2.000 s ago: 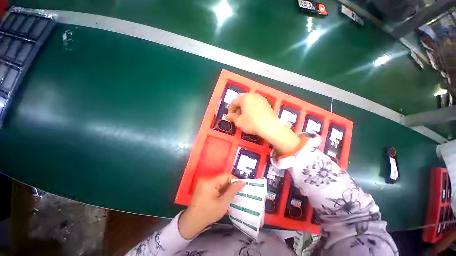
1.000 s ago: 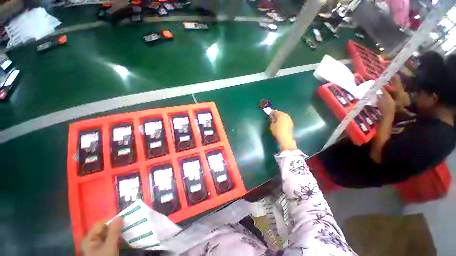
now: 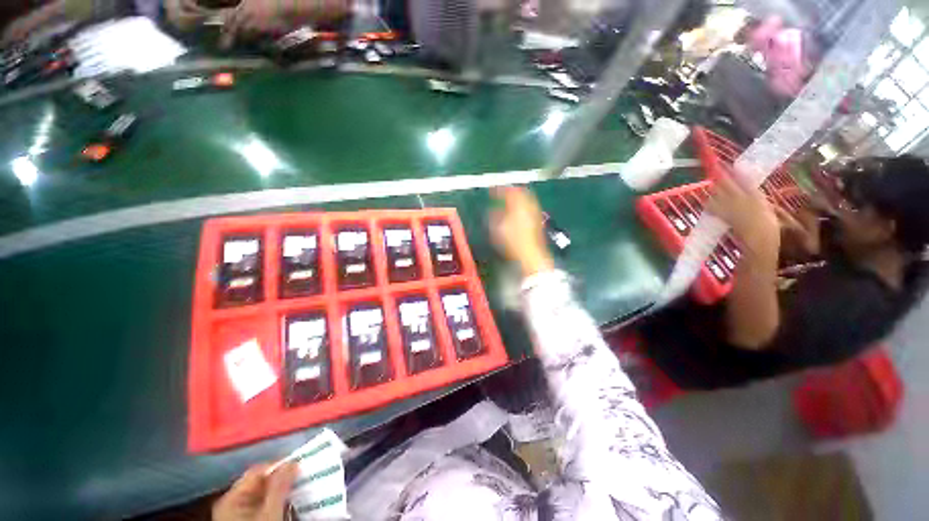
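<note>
The red tray (image 3: 201,402) lies on the green bench in front of me, with black handsets such as this one (image 3: 308,358) in nine of its pockets, white patches on them. The front-left pocket holds no handset, only a white piece (image 3: 251,369). My left hand (image 3: 260,490), cut off by the bottom edge, holds the label strip (image 3: 321,476) with green bars in front of the tray. My right hand (image 3: 522,232) is blurred over the bench just beyond the tray's right side; whether it holds anything is unclear. A small loose handset (image 3: 557,234) lies beside it.
A person (image 3: 815,295) in dark clothing sits at the right, reaching over another red tray (image 3: 662,219), with a white paper ribbon (image 3: 754,163) across it. Loose handsets and white sheets (image 3: 122,46) lie on the far side, beyond a pale strip (image 3: 122,221).
The view has shifted. My right hand has moved left from the loose handset, towards the tray. A white piece now shows in the front-left pocket. My left hand still holds the strip.
</note>
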